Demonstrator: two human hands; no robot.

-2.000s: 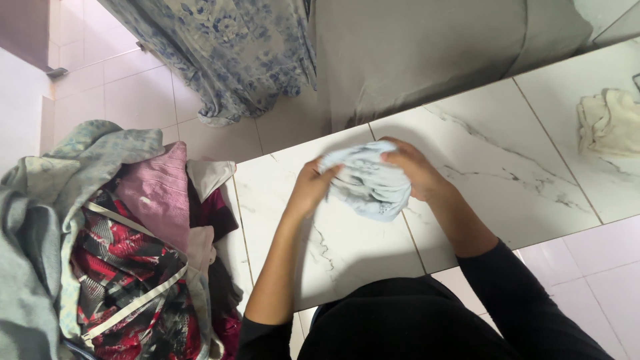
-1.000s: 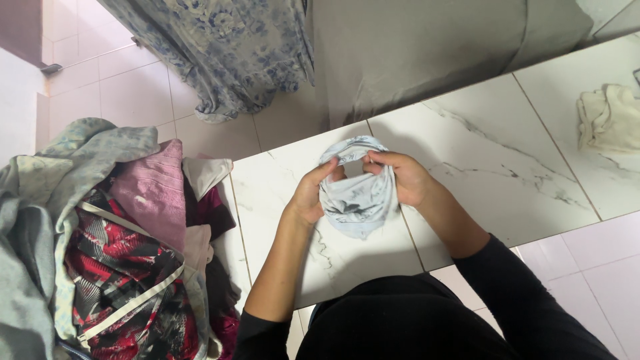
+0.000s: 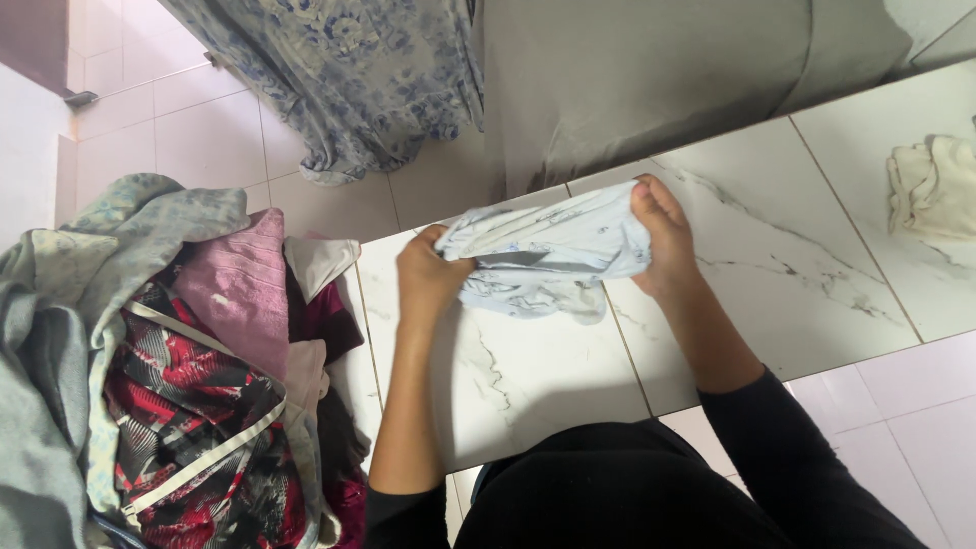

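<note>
A light blue printed cloth garment [image 3: 545,244] is stretched sideways between my two hands, over the white marble-patterned tiled counter [image 3: 534,374]. My left hand [image 3: 433,271] grips its left end, the thumb lying over the edge. Its right end is in my right hand [image 3: 665,232], with the fingers curled around the cloth. A dark gap shows between the upper band and the lower folds, which hang toward me. Which kind of garment it is, I cannot tell.
At the left lies a heap of clothes, with a pink towel [image 3: 236,297], a red and black patterned garment [image 3: 191,412] and grey cloth [image 3: 38,396]. A cream folded cloth [image 3: 934,187] rests at the counter's far right. A blue floral curtain [image 3: 366,76] hangs beyond the counter.
My hands have moved apart and the garment between them, bunched into a ring one second ago, is now pulled wide. The clothes heap and the cream cloth have stayed put.
</note>
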